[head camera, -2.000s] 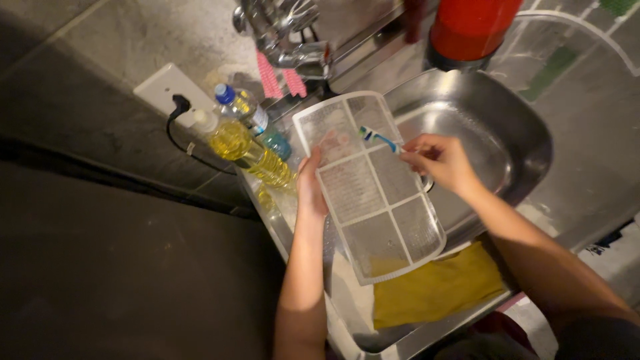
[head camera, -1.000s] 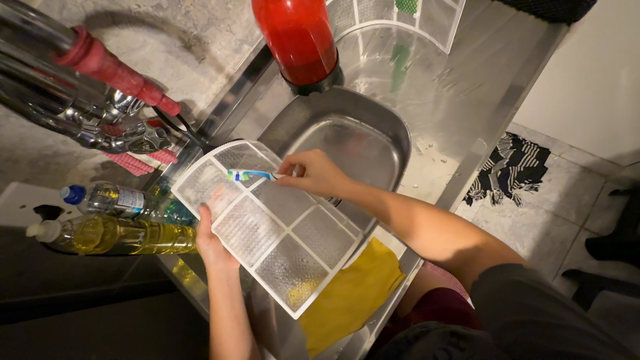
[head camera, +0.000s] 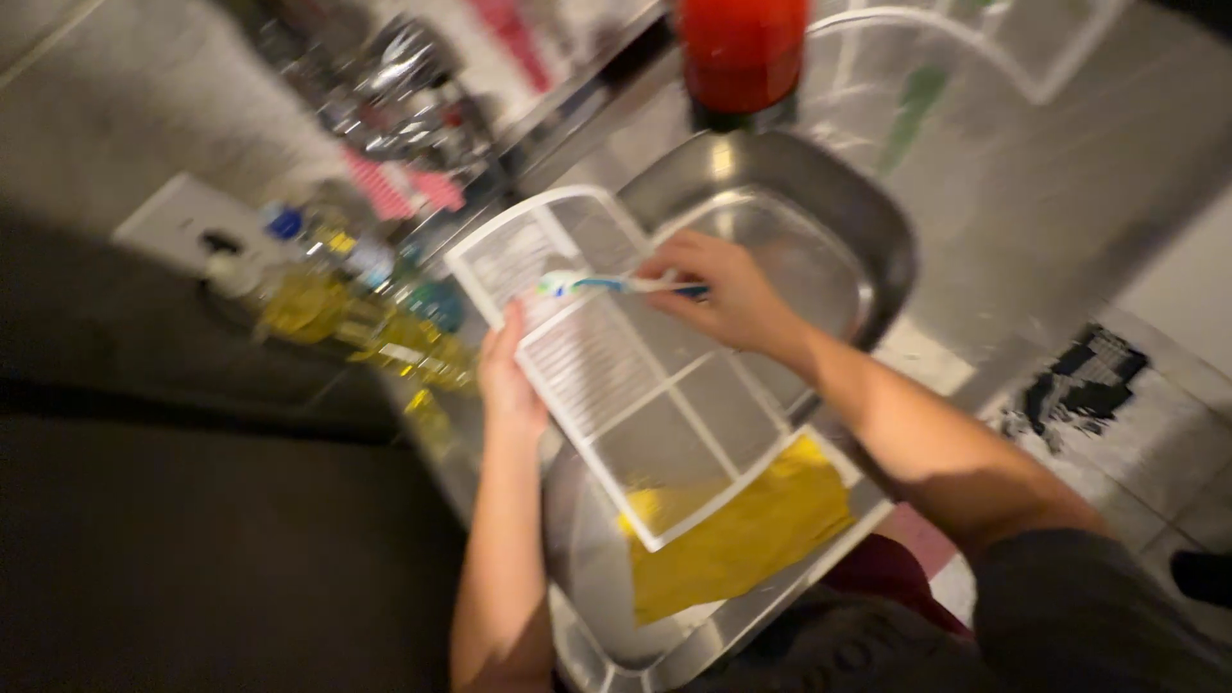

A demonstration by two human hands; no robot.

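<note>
A white-framed mesh filter panel [head camera: 626,371], divided into several sections, is tilted over the double sink. My left hand [head camera: 512,375] grips its left edge, with the thumb near the frame. My right hand [head camera: 717,289] holds a blue and white toothbrush [head camera: 616,285] by the handle. The brush head lies over the upper left part of the mesh, close to my left thumb; blur hides whether its bristles touch. A yellow cloth [head camera: 741,539] drapes over the sink's near side, below the panel's lower end.
Bottles with yellow liquid [head camera: 385,332] and with a blue cap [head camera: 327,236] stand left, by a wall socket [head camera: 207,226]. A red container [head camera: 741,58] stands behind the steel basin [head camera: 837,221]. Another white-framed mesh panel [head camera: 924,19] lies at the upper right. A chrome faucet [head camera: 409,91] is at the upper left.
The toothbrush head has shifted over the mesh toward my left thumb since one second ago. Both hands keep their holds. The view has swung and blurred.
</note>
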